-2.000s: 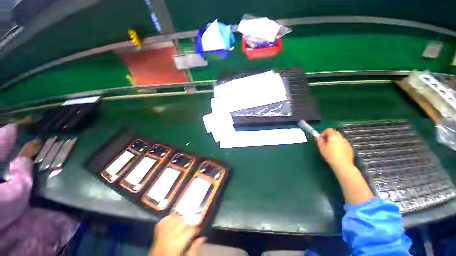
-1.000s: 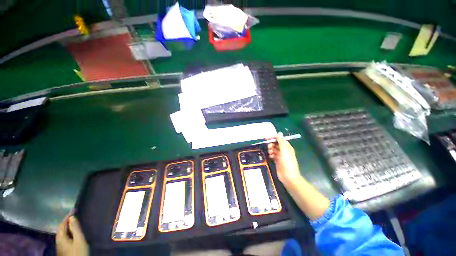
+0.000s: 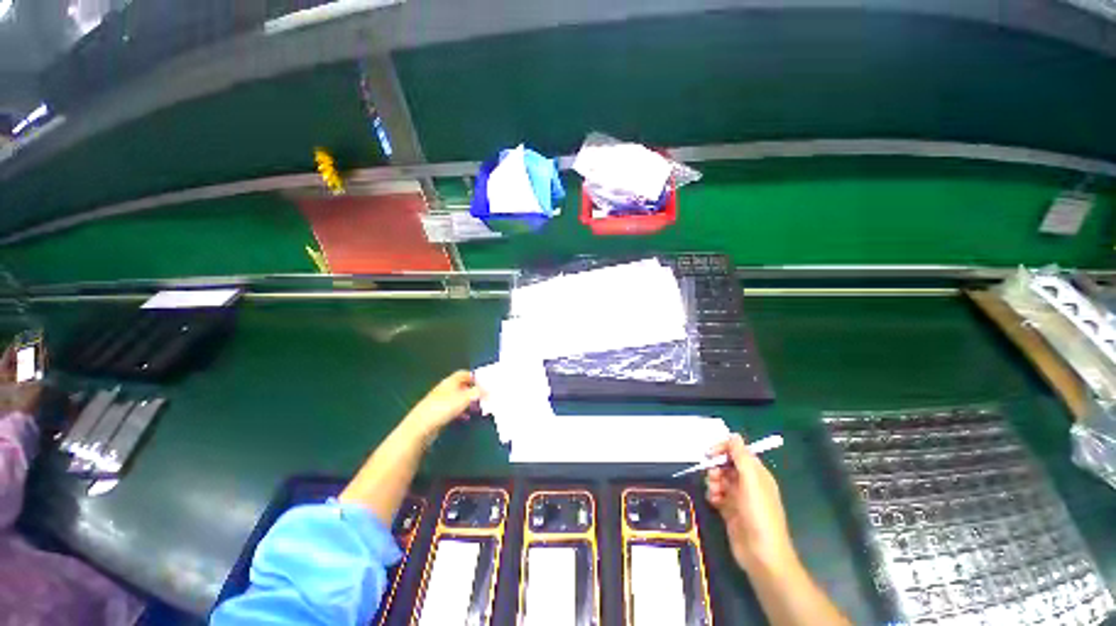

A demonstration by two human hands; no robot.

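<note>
My left hand (image 3: pixel 450 404) is at the left edge of the white sheets (image 3: pixel 526 410), its fingertips pinching a small white piece there. My right hand (image 3: pixel 744 495) holds pale tweezers (image 3: pixel 761 445), tip pointing left, just beside the right end of a long white strip (image 3: pixel 624 439). Below lies the black phone tray (image 3: pixel 284 501) with several orange-rimmed phone housings (image 3: pixel 561 514), each with a pale rectangle inside. Their lower ends are cut off by the picture's edge, and my left sleeve covers part of the leftmost one.
A black component tray (image 3: pixel 732 355) lies under the sheets and clear bag (image 3: pixel 630 364). A clear blister tray (image 3: pixel 967 514) is at right. A red bin (image 3: pixel 630 220) and blue bag (image 3: pixel 517 190) are behind. A person's pink sleeve (image 3: pixel 18 471) is at far left.
My left hand has left the phone tray's left end and reached up to the white sheets. My right hand still holds the tweezers near the strip. The view has tilted upward.
</note>
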